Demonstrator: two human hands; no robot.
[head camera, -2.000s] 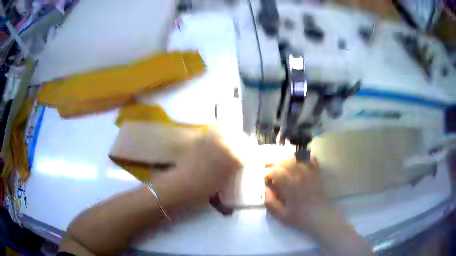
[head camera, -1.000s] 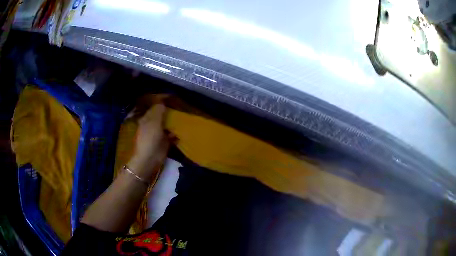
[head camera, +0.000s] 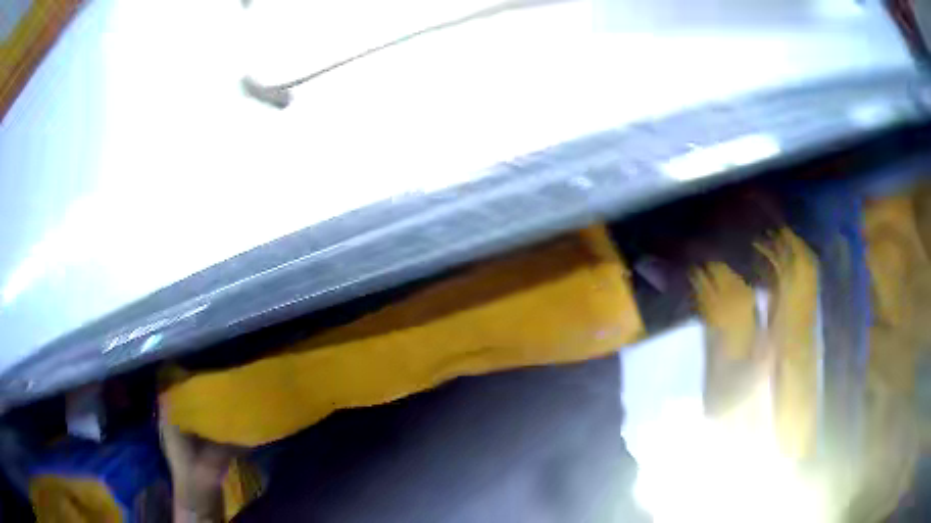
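Observation:
A long mustard strip lies across the dark lap area just below the table's front edge. It is several layers thick or folded, and its right end is squared. My left hand is at the lower left, blurred and partly hidden under the strip's left end, which it grips. My right hand is not visible. More mustard strips hang to the right of the long strip.
The white table has a grey ruler-marked front edge. A small dark piece with a thin cord lies on it. Blue plastic with mustard fabric shows at the lower left and far right. Bright glare is at lower right.
The view has swung and tilted, and the machine has left it. The strip that my left hand held below the table edge is now spread across the lap, still held at its left end.

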